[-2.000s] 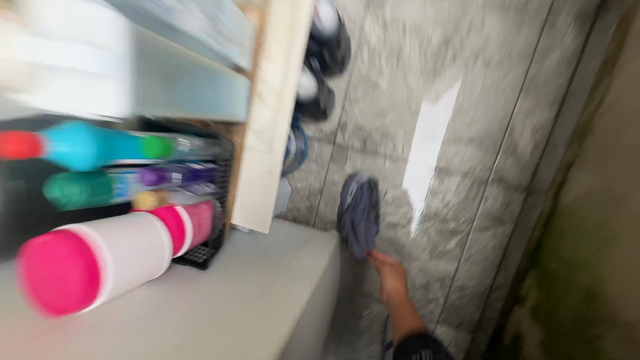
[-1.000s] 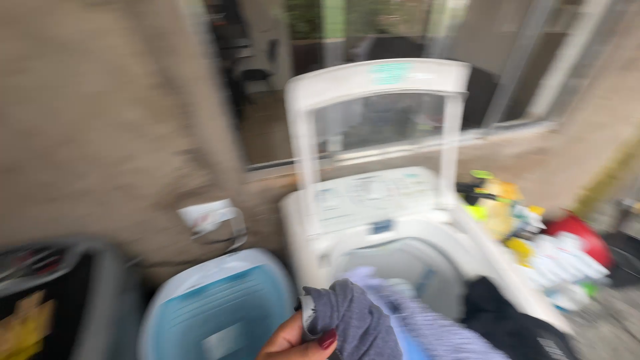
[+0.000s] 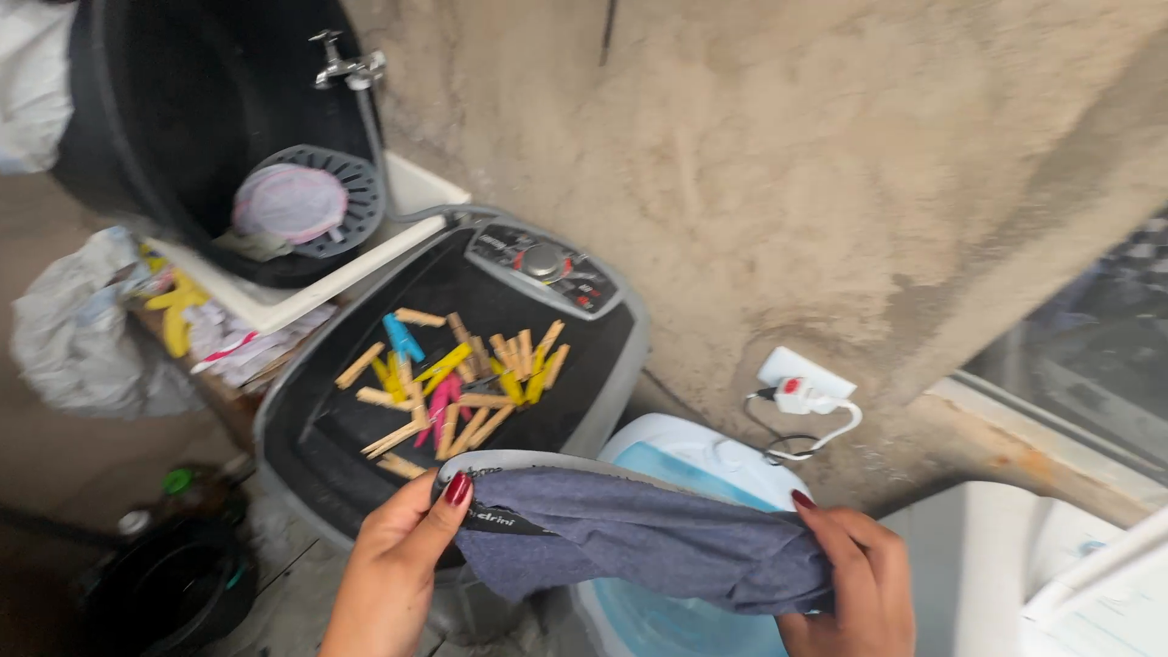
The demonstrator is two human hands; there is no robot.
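Note:
A grey-blue cloth garment with a printed elastic waistband (image 3: 639,534) is stretched between both hands at the lower middle. My left hand (image 3: 411,557) pinches its left end, thumb on top of the band. The right end is gripped by my right hand (image 3: 849,570), whose fingertips are partly hidden behind the fabric. Beyond the garment, wooden, yellow, pink and blue clothespins (image 3: 456,383) lie scattered on the dark top of a machine with a dial (image 3: 584,429). Behind and below the garment stands a machine or tub with a translucent blue lid (image 3: 680,470).
A black basin (image 3: 182,119) with a tap (image 3: 347,68) and a round strainer (image 3: 356,196) is at upper left. Plastic bags (image 3: 82,328) hang beside it. A plug sits in a wall socket (image 3: 803,383). A white appliance (image 3: 985,547) stands at right, a black bucket (image 3: 173,584) at lower left.
The view has swung from the floor past the open washing machine to the clothespins. One second ago one hand was visible at a bundle of cloth; now both hands hold the garment spread out.

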